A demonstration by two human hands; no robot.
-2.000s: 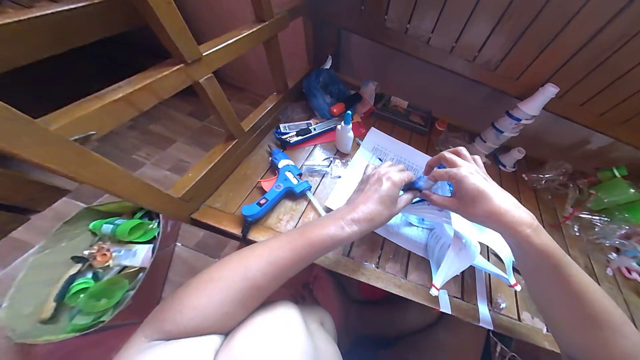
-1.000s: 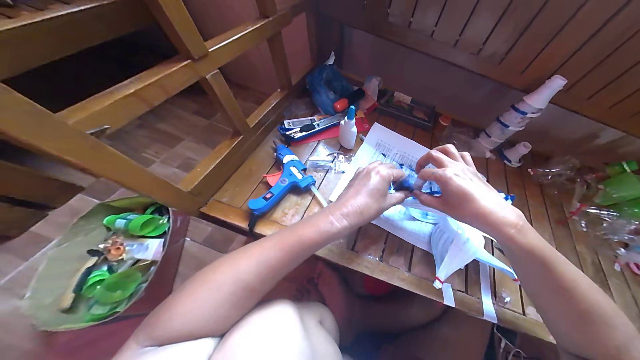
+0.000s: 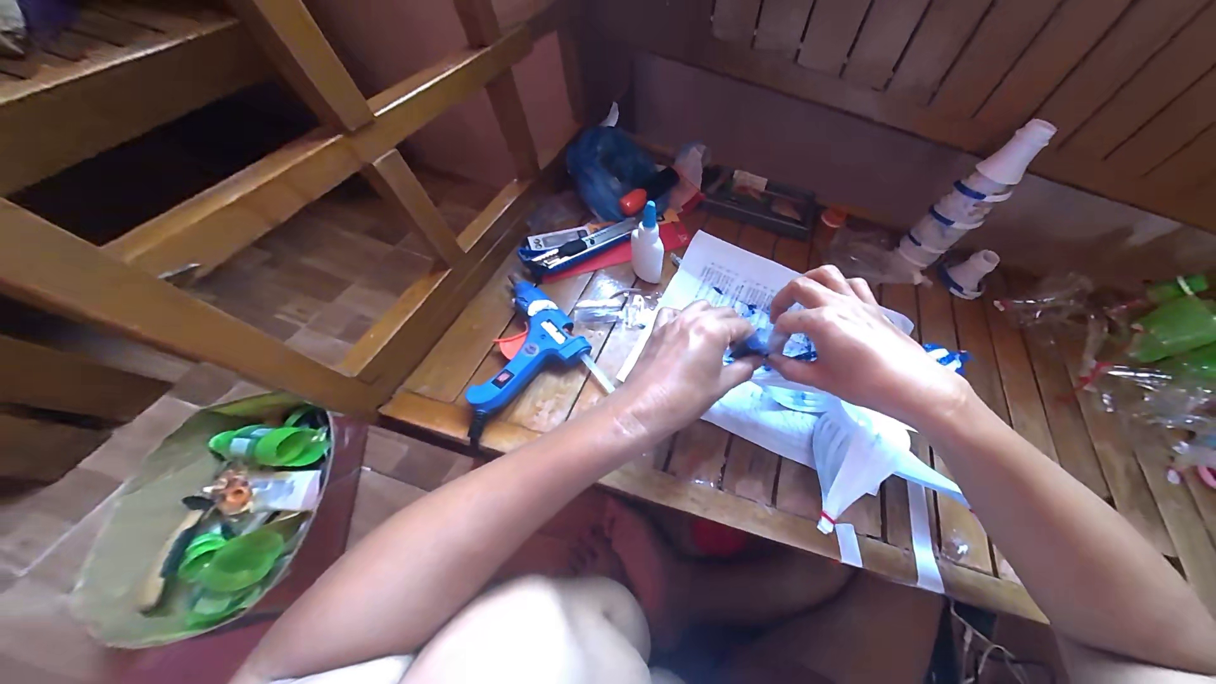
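Both hands meet over a printed paper sheet (image 3: 698, 271) on the slatted wooden bench. A small blue piece (image 3: 753, 344), its material unclear, is pinched between the fingertips of my left hand (image 3: 698, 351) and my right hand (image 3: 836, 337). Just below them lies a pale blue and white pointed piece (image 3: 845, 465) with a red-tipped end. Left of my left hand rests a blue hot glue gun (image 3: 537, 351), a glue stick showing at its rear. A white glue bottle with a blue cap (image 3: 648, 249) stands behind the sheet.
A leaning stack of white cups with blue bands (image 3: 959, 209) stands at the back right, a smaller one (image 3: 971, 274) beside it. Clear and green plastic pieces (image 3: 1173, 332) lie far right. A sack with green plastic pieces (image 3: 123, 541) sits at lower left. White strips (image 3: 921, 541) hang over the bench edge.
The hands stay together over the sheet, their fingers slightly shifted around the blue piece. The other things have not plainly moved.
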